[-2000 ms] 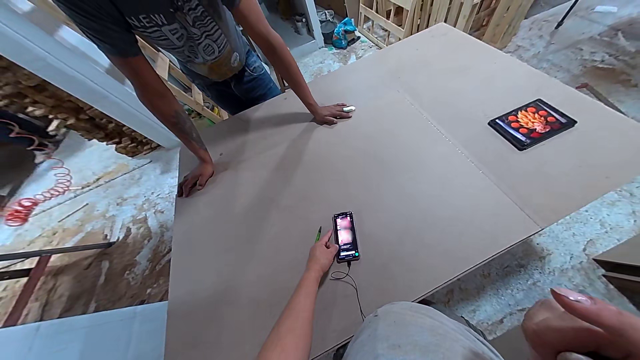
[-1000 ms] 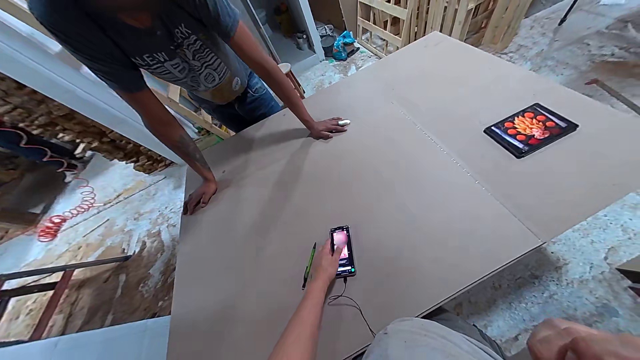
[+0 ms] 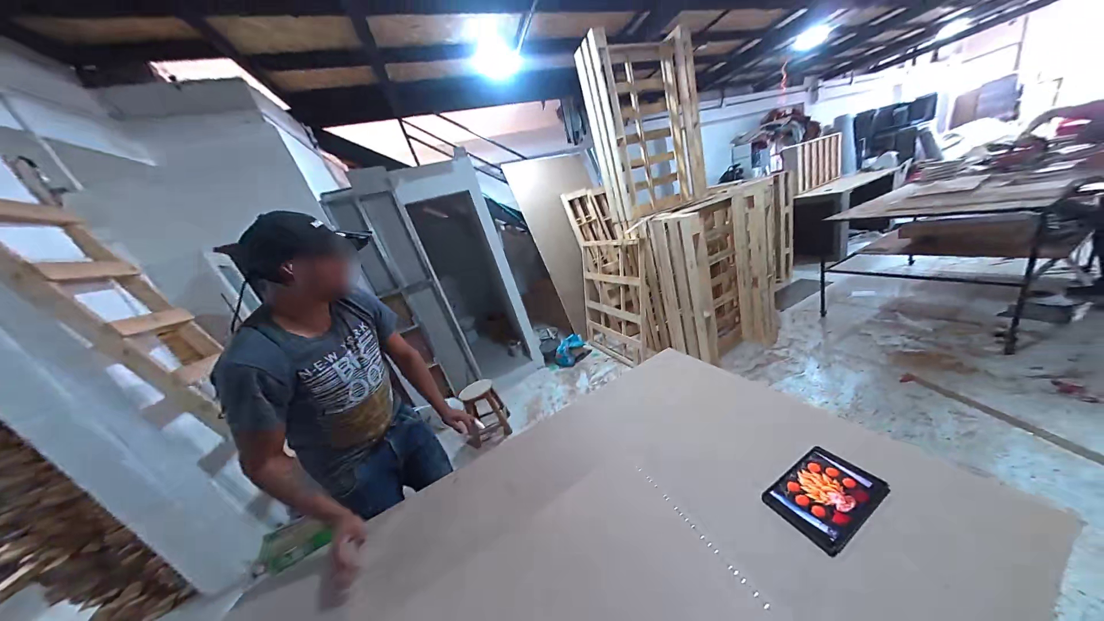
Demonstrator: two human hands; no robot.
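Neither my left hand nor my right hand shows in the head view of now. Before me spreads a large tan board tabletop [image 3: 552,535] with a row of small pale marks [image 3: 690,523] across it. A black-framed tablet [image 3: 825,499] lies on its right part, its screen lit with an orange and red picture. The phone, its cord and the green pen are out of view.
Across the board, at the left, a person in a cap [image 3: 336,379] stands turned sideways. Behind are a wooden stool [image 3: 487,410], stacked wooden frames [image 3: 690,267] and a blue bag [image 3: 570,350]. A metal-legged table [image 3: 957,207] stands at the right, a wooden ladder [image 3: 112,285] at the left.
The view has swung up to the room, and my hands have gone out of it. The other person's hands have come up off the board, and this person has straightened up.
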